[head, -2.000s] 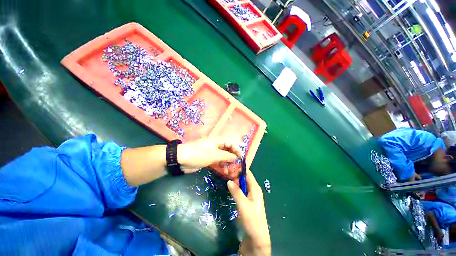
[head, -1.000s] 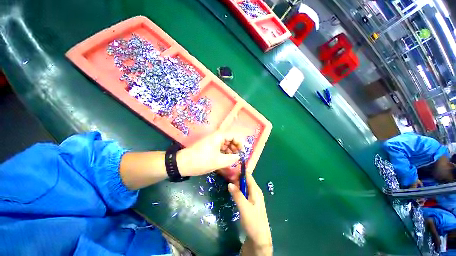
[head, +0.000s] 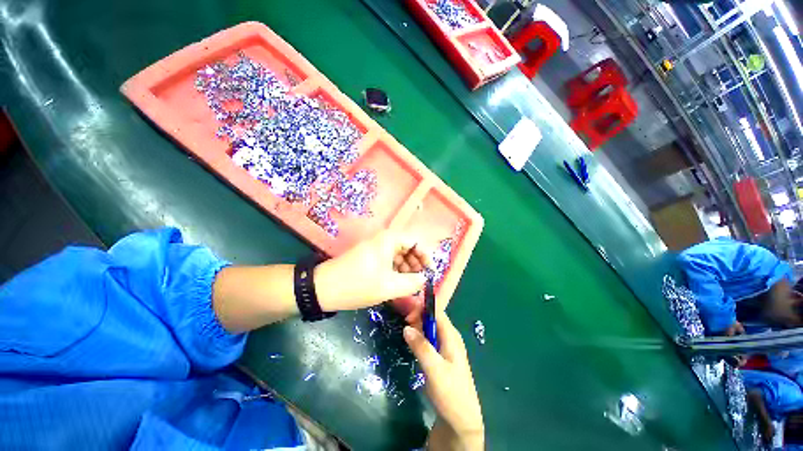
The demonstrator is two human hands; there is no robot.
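A long salmon-orange tray (head: 189, 145) lies on the green table, with a large heap of small silver metal parts (head: 299, 141) in its bigger section and few in its near end section (head: 440, 255). My left hand (head: 379, 271), with a black wristband, is curled over the near end of the tray, its fingertips pinching a tiny silver part at the plier tips. My right hand (head: 445, 352) holds blue-handled cutters (head: 430, 321), jaws towards those fingertips. The jaws and the pinched part are small and partly hidden.
Bright slivers (head: 374, 383) lie below the hands. A small cluster (head: 479, 331) lies right of them. Beyond the tray are a black item (head: 377, 99), white card (head: 520, 144), blue pliers (head: 578, 173) and redder tray (head: 480, 53). A blue-sleeved person (head: 718, 273) works at right.
The black item and a tiny piece on the green surface have moved up and left past the tray. The view has shifted slightly. Both hands stay together at the cutters.
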